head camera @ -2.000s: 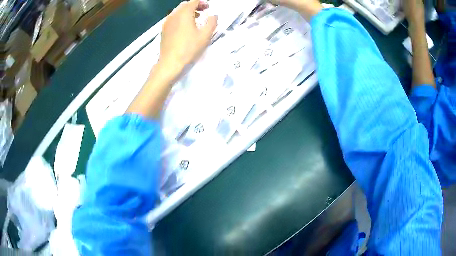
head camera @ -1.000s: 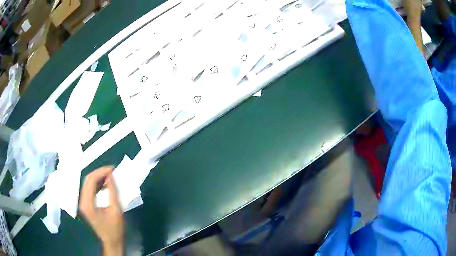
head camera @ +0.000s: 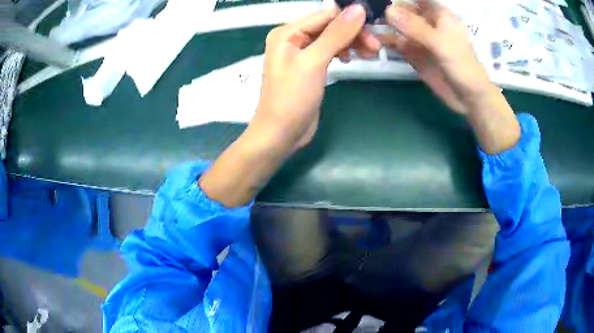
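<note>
A small black device [head camera: 368,9] is at the top edge of the view, partly cut off, between the fingertips of both hands. My left hand [head camera: 301,68] pinches it from the left with thumb and fingers. My right hand [head camera: 438,55] holds it from the right. White protective sleeves [head camera: 218,97] lie on the green bench beyond my left wrist, partly hidden by it. The white tray [head camera: 547,86] covered with bagged devices is at the upper right, partly behind my right hand.
Crumpled white film [head camera: 163,45] and a clear plastic bag [head camera: 98,18] lie at the upper left. The dark green bench [head camera: 391,149] has a curved front edge near me. A blue seat or cloth [head camera: 49,221] shows below at left.
The view has turned left, so the tray now sits at the upper right. My left hand has left the sleeve pile, and both hands have come together at the black device.
</note>
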